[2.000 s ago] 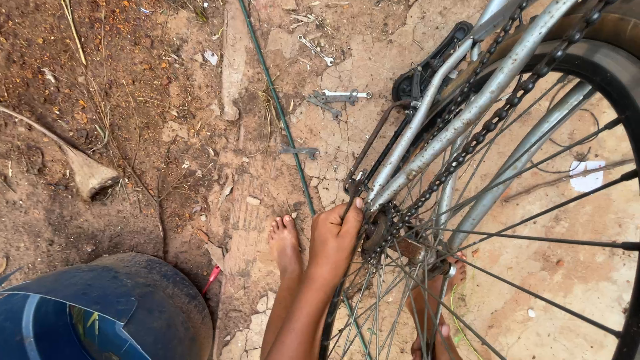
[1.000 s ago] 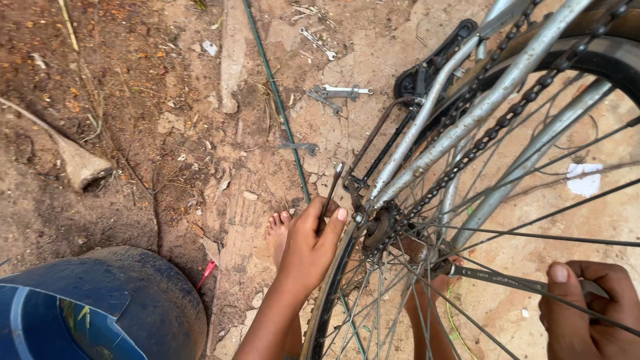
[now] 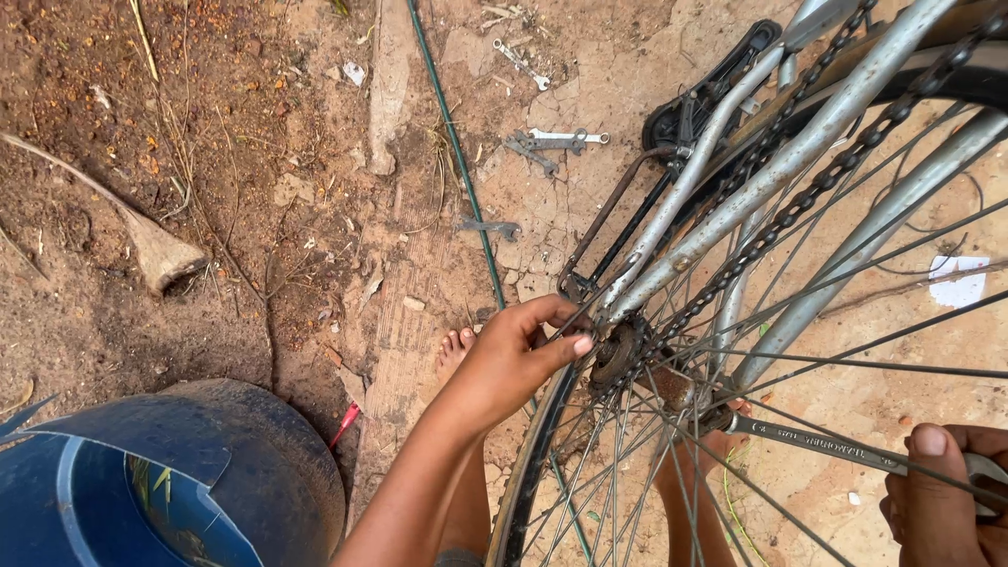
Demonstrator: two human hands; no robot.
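Observation:
A bicycle's spoked rear wheel and silver frame tubes [image 3: 780, 173] fill the right side. My left hand [image 3: 524, 358] is at the axle end beside the frame dropout and the rusty sprocket [image 3: 618, 358], thumb and fingers pinched near it; whether they hold anything is hidden. My right hand [image 3: 941, 488], at the lower right edge, grips a steel combination wrench [image 3: 819, 445] behind the spokes. The wrench's far end sits at the opposite side of the hub [image 3: 681, 394]. The chain [image 3: 803, 193] runs up from the sprocket to the top right.
Several wrenches [image 3: 551, 142] lie on the cracked ground, with an open-ended wrench [image 3: 492, 227] near a green rod [image 3: 449, 118]. A cut blue plastic barrel [image 3: 268, 441] stands lower left. A pedal [image 3: 669, 118] lies beyond the frame. My bare feet [image 3: 453, 350] are beneath.
My right hand and its wrench were out of view two seconds ago and appeared one second ago. A thin tool seen in my left hand one second ago no longer shows plainly.

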